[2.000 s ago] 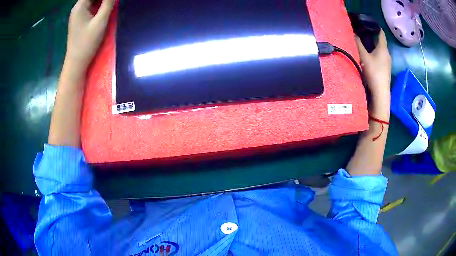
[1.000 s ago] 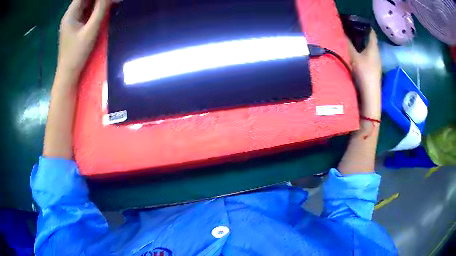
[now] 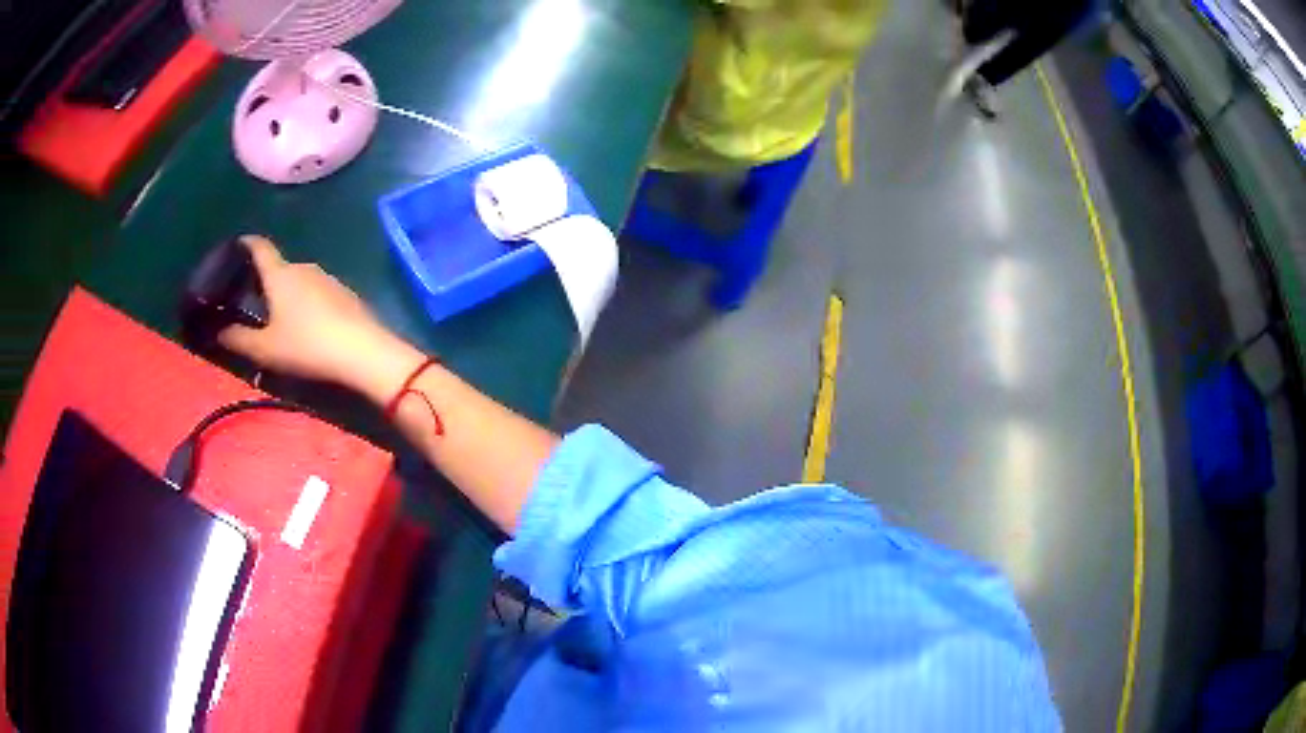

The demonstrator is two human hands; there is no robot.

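The tablet [image 3: 108, 587] lies dark in the red foam tray [image 3: 294, 609] at the lower left, cut off by the picture's edge, with a bright glare stripe. A black plug [image 3: 179, 461] sits at the tablet's edge, and its cable runs towards my right hand. My right hand [image 3: 308, 318] is closed around a black handheld scanner [image 3: 226, 294] on the green bench, just beyond the tray. The fingers partly hide the scanner. My left hand is out of the picture.
A blue box [image 3: 466, 287] with a white label roll [image 3: 521, 198] stands right of my hand. A pink perforated item [image 3: 304, 118] and a pink grille [image 3: 294, 17] are behind. Another red tray [image 3: 89, 143] is at upper left. A person in yellow-green [image 3: 766, 79] stands beside the bench.
The view has swung right. The tray and tablet now sit at lower left, my left hand has left the picture, and the aisle has appeared. My right hand still holds the scanner.
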